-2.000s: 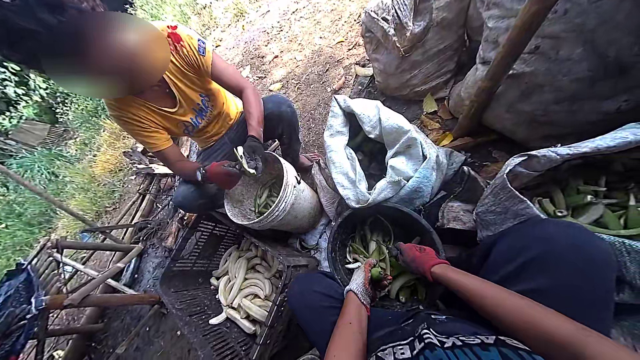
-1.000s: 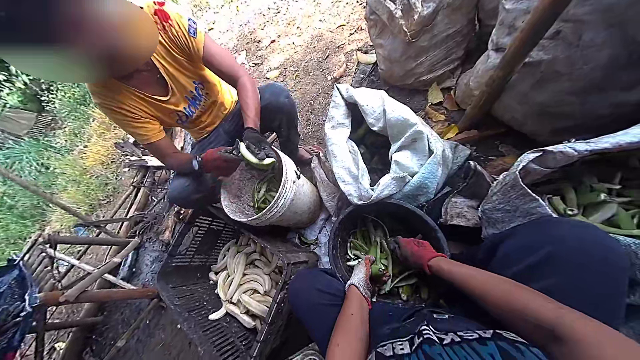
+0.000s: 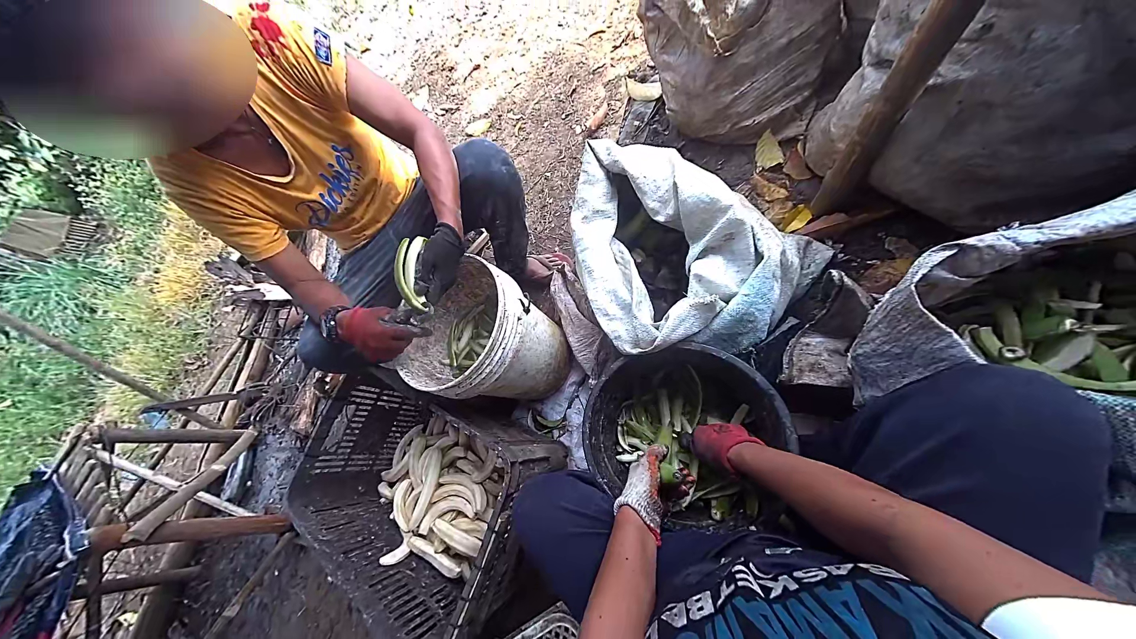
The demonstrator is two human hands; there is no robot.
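Observation:
Over a black plastic tub (image 3: pixel 777 399), my left hand (image 3: pixel 646 493), in a whitish knit glove with red-orange parts, grips a green banana (image 3: pixel 667 435). My right hand (image 3: pixel 721 444), in a red and dark glove, is at the banana's right side, fingers curled; whether it holds a tool is hidden. Green and pale peels (image 3: pixel 641 417) lie in the tub around both hands. To the left, peeled bananas (image 3: pixel 439 497) fill part of a black plastic crate (image 3: pixel 355 515).
Across from me a co-worker in a yellow shirt (image 3: pixel 328 186) holds a partly peeled green banana (image 3: pixel 408 271) over a white bucket (image 3: pixel 532 351). An open white woven sack (image 3: pixel 710 240) stands behind my tub. A sack of green peels (image 3: pixel 958 266) is at right, near a wooden pole (image 3: pixel 896 106).
The co-worker's hands have moved apart a little, with the banana now held upright. My hands remain over the tub, slightly shifted.

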